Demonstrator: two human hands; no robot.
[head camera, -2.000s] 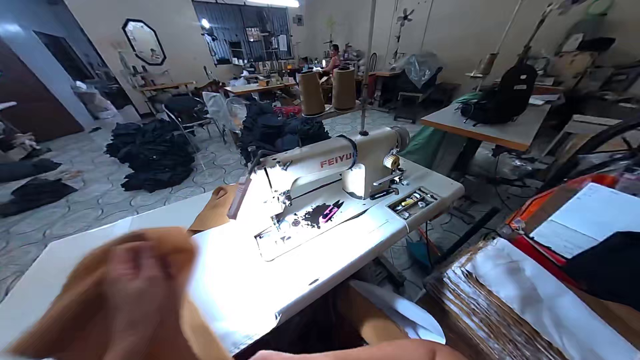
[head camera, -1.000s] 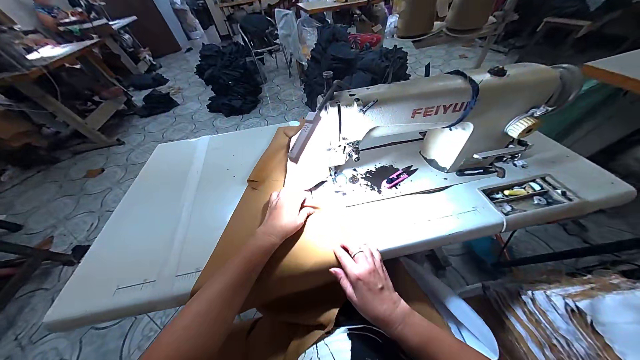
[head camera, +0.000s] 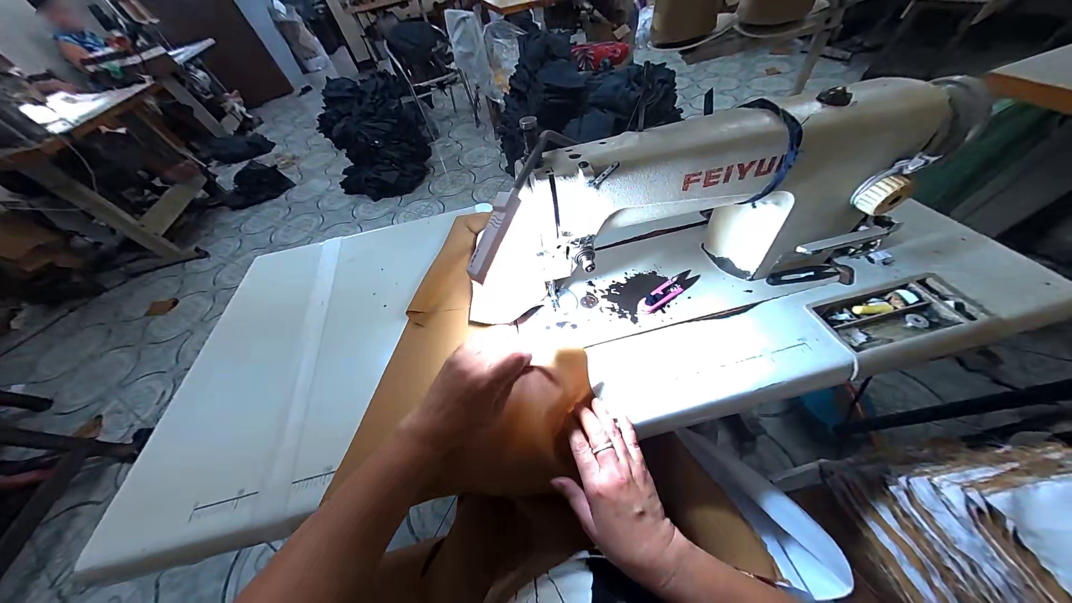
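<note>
A Feiyue sewing machine (head camera: 687, 167) stands on a white table. Tan fabric (head camera: 419, 360) lies left of and in front of its needle area and hangs over the near edge. My left hand (head camera: 469, 389) grips a raised part of the fabric just in front of the presser foot (head camera: 553, 293). Flat on the fabric near the edge rests my right hand (head camera: 615, 477), fingers extended, a ring on one finger. Pink-handled thread snips (head camera: 666, 293) lie on the machine bed. White material (head camera: 754, 502) hangs beside the fabric at the lower right.
A recessed tray (head camera: 900, 314) with bobbins and small items is at the table's right. Stacked cut fabric pieces (head camera: 946, 519) sit at the lower right. Piles of dark fabric (head camera: 373, 138) lie on the tiled floor behind. A person (head camera: 75, 38) is at another table, far left.
The view has swung down and left since the oldest frame. Since one second ago, my left hand has come down toward the table's near edge, and the fabric there is now bunched up.
</note>
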